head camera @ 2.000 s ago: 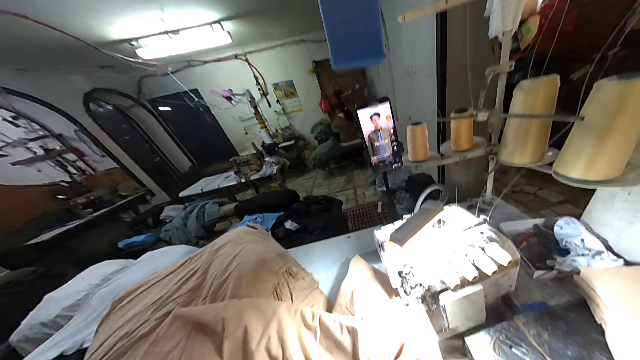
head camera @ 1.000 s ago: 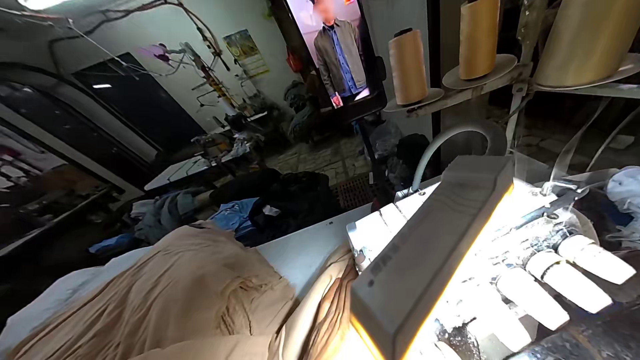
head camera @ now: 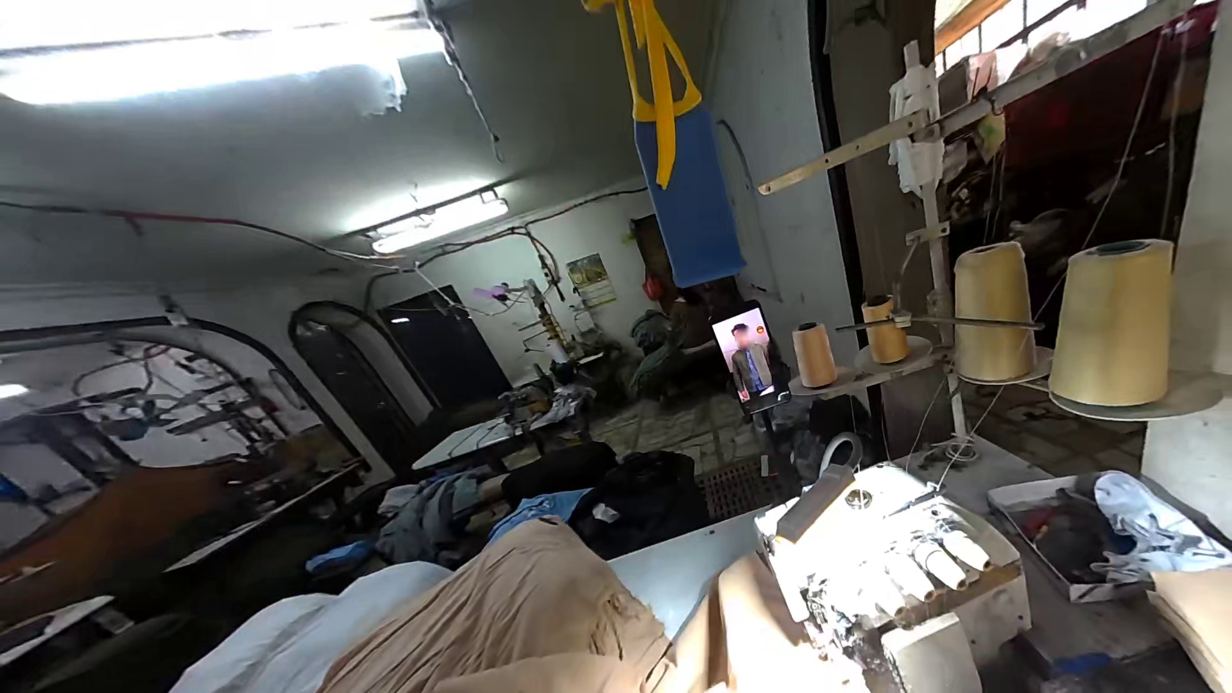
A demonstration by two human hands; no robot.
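Neither of my hands shows in the head view. An overlock sewing machine [head camera: 895, 549], brightly lit by a lamp, stands at the lower right. Tan fabric [head camera: 539, 616] lies heaped at its left and reaches the machine's front. White fabric [head camera: 318, 626] lies beside the tan heap. Cones of thread, such as a large yellow cone [head camera: 1112, 327] and a smaller peach cone [head camera: 814, 356], stand on the rack behind the machine. A phone [head camera: 751, 356] with a lit screen is held upright on a mount behind the machine.
A shallow tray [head camera: 1044, 539] with cloth and scraps lies right of the machine. Dark garments [head camera: 645, 500] are piled beyond the table. A blue piece [head camera: 688, 197] with yellow straps hangs above. The thread stand's metal arm [head camera: 847, 154] juts in at upper right.
The view has moved closer to the machine and then back up, so more ceiling shows. No hand shows in any frame.
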